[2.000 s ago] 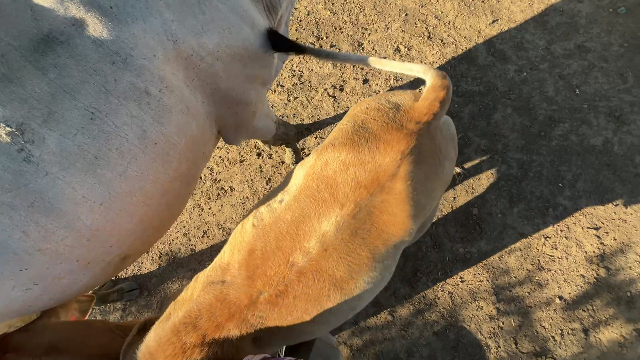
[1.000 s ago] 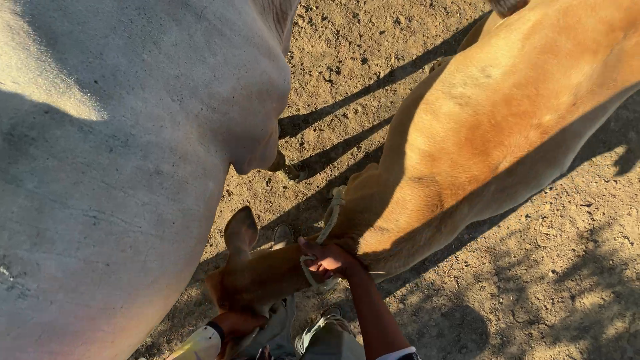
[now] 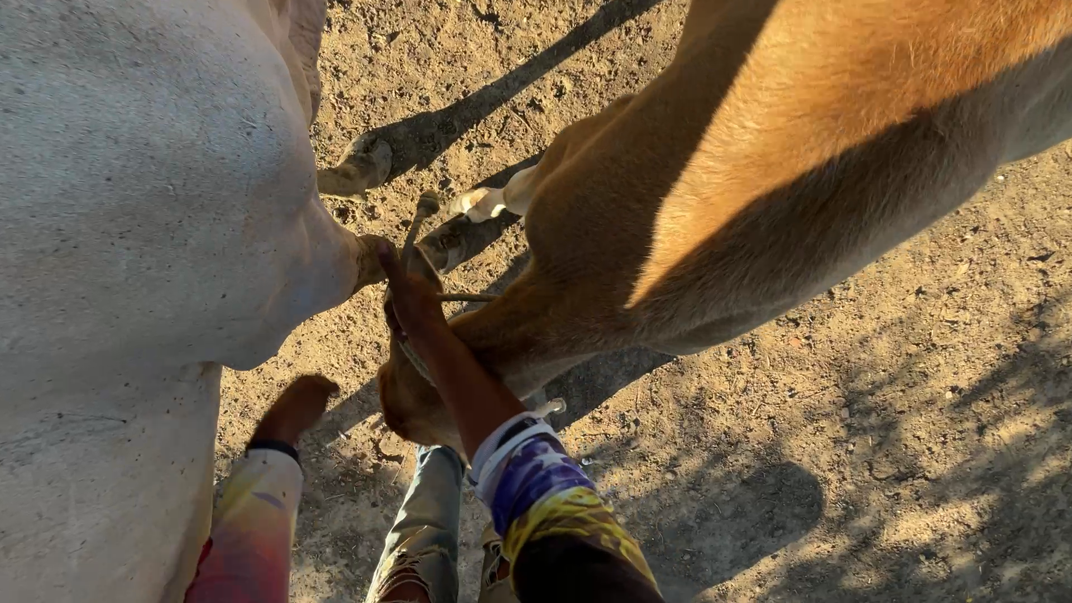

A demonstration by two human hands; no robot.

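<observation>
A brown calf [image 3: 737,167] stands at the right with its head [image 3: 419,402] low near my legs. Around its neck and head runs a rope [image 3: 466,297], whose knotted end [image 3: 428,203] rises past my fingers. My right hand [image 3: 412,303] is closed around the rope beside the calf's head. My left hand [image 3: 303,404] hangs lower left, away from the rope, between the white cow's body [image 3: 151,201] and the calf's muzzle; its fingers are too shaded to read, and nothing is seen in it.
The large white cow fills the left side, with one hoof [image 3: 360,167] on the dirt ground [image 3: 904,352] beyond my hands. The calf's pale foreleg [image 3: 494,201] stands nearby. My legs in torn jeans [image 3: 427,519] are at the bottom.
My left hand has come away from the calf's head, where it was a second ago. My right hand, with the rope, is now farther forward. The calf's head has swung around toward my legs.
</observation>
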